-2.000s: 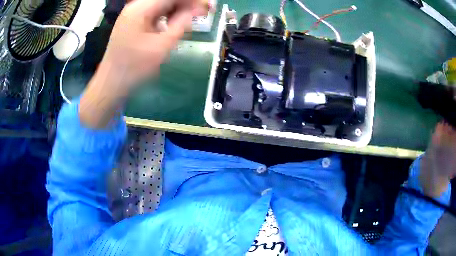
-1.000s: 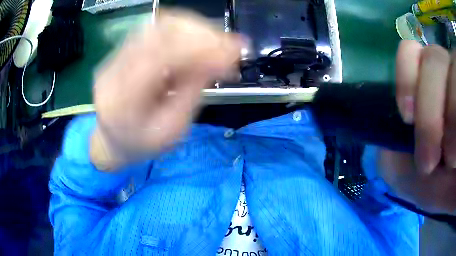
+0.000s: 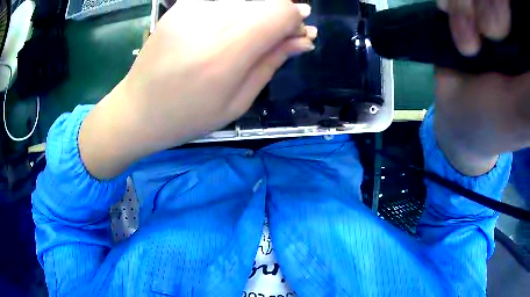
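Observation:
The white housing (image 3: 383, 120) with the glossy black block (image 3: 325, 69) in it lies in front of me at the bench edge. My left hand (image 3: 226, 58) is over the block's left part and hides it. Its thumb and fingertips are pinched together near the block's upper middle; whether they hold something small cannot be seen. My right hand (image 3: 479, 75) is closed around the thick black electric screwdriver (image 3: 418, 35), which lies level with its front end pointing left over the housing's right edge. Its bit cannot be made out.
The bench mat (image 3: 409, 87) is green with a pale yellow front edge (image 3: 408, 115). A grey-white tray (image 3: 99, 7) is at the upper left, with a pile of black parts (image 3: 43, 52) left of it. A white cable (image 3: 22, 138) loops at the far left. The screwdriver's black cord (image 3: 465, 194) runs lower right.
My left hand has moved up and right over the block. My right hand has moved up with the screwdriver. The view has shifted, and the yellow can is out of the picture.

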